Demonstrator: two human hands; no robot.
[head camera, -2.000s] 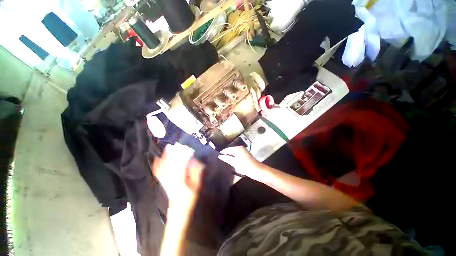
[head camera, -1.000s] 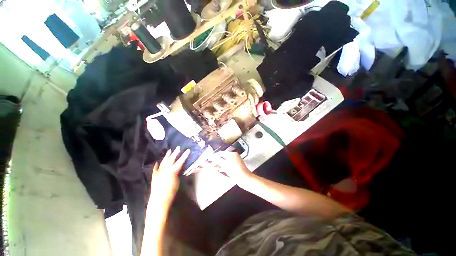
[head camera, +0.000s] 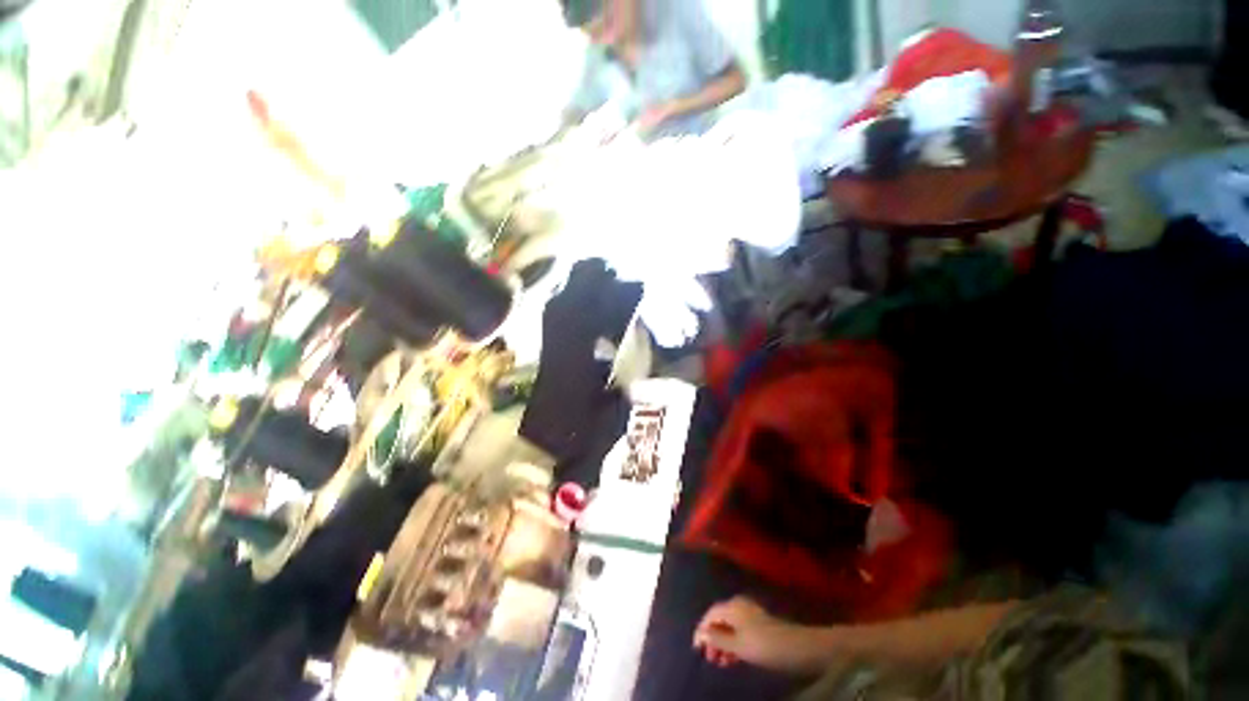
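The tan-brown overlock machine (head camera: 452, 568) stands at the lower left, tilted and partly cut off by the bottom edge. Its needle area is not clearly seen. The white sewing table (head camera: 623, 555) runs up beside it. My right hand (head camera: 740, 637) is right of the table's edge, just below the open red plastic bag (head camera: 856, 390). Its fingers are curled and blurred against a dark area, so I cannot tell whether it holds anything. My left hand is out of the picture.
A black cloth (head camera: 582, 356) lies behind the machine, near large dark thread cones (head camera: 438, 281). A red-and-white roll (head camera: 570, 501) sits beside the machine. White fabric (head camera: 712, 192) is piled beyond, where another person (head camera: 685, 69) works. A cluttered round red-brown table (head camera: 945, 199) stands far right.
The view has swung right and up. My right hand has left the cloth at the needle area and is now right of the table. My left hand has gone out of the picture.
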